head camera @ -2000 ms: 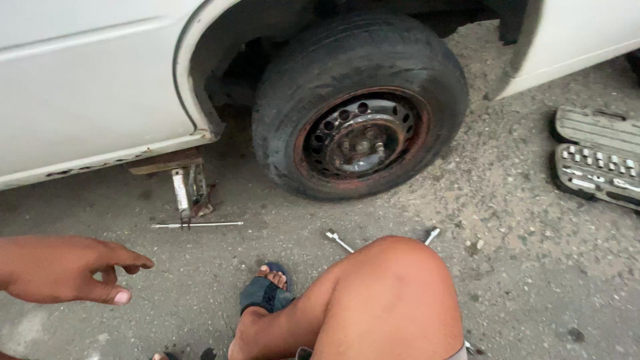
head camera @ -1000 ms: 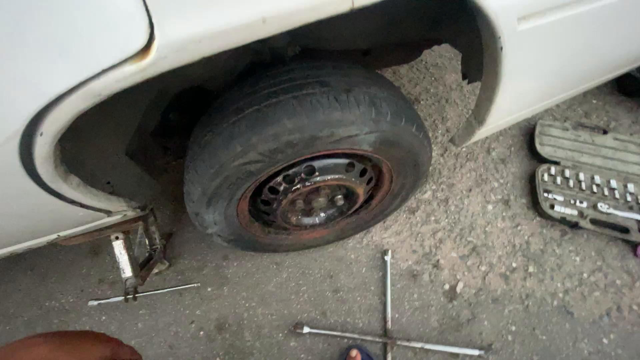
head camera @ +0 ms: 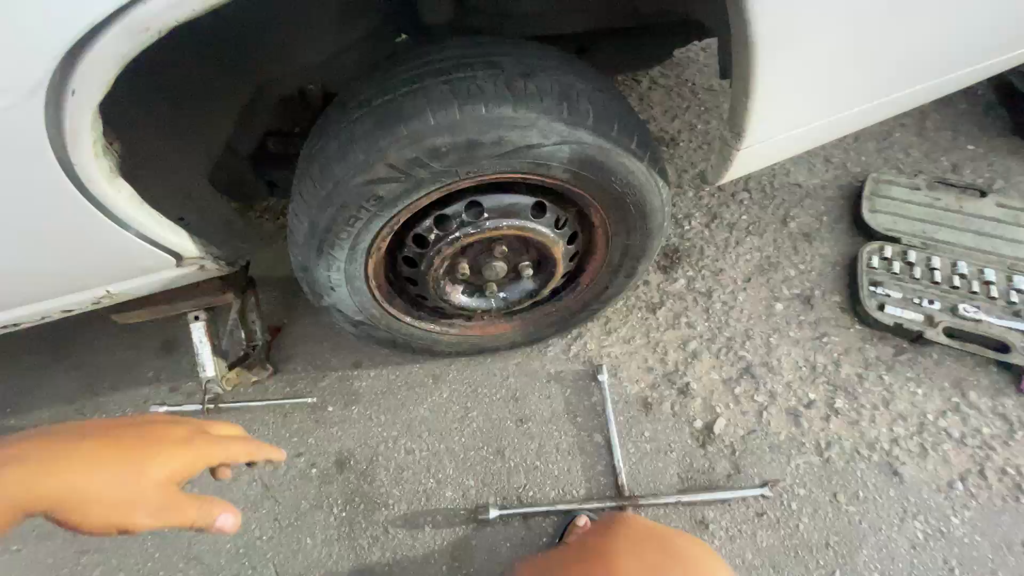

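Note:
My left hand [head camera: 148, 476] is over the asphalt at the lower left, holding nothing, its fingers apart and its index finger stretched to the right. Just beyond it, a scissor jack [head camera: 228, 340] stands under the sill of a white vehicle, with a metal bar [head camera: 240, 404] through its end. A tyre [head camera: 488, 136] on a rusty steel wheel rim [head camera: 496, 248] is in the wheel arch, with wheel bolts or nuts [head camera: 526, 270] around its hub. A four-way lug wrench [head camera: 680, 498] lies on the ground, partly hidden behind my knee. My right hand does not show.
An opened socket set case [head camera: 936, 276] holding several sockets lies on the ground at the right. The vehicle's white body panel [head camera: 864, 72] overhangs the ground to the right of the wheel. My knee [head camera: 628, 548] and part of a foot [head camera: 576, 528] are at the bottom.
My left hand, mostly out of frame one second ago, shows again at the lower left. The view has shifted. Wheel, jack and lug wrench show no plain change of place.

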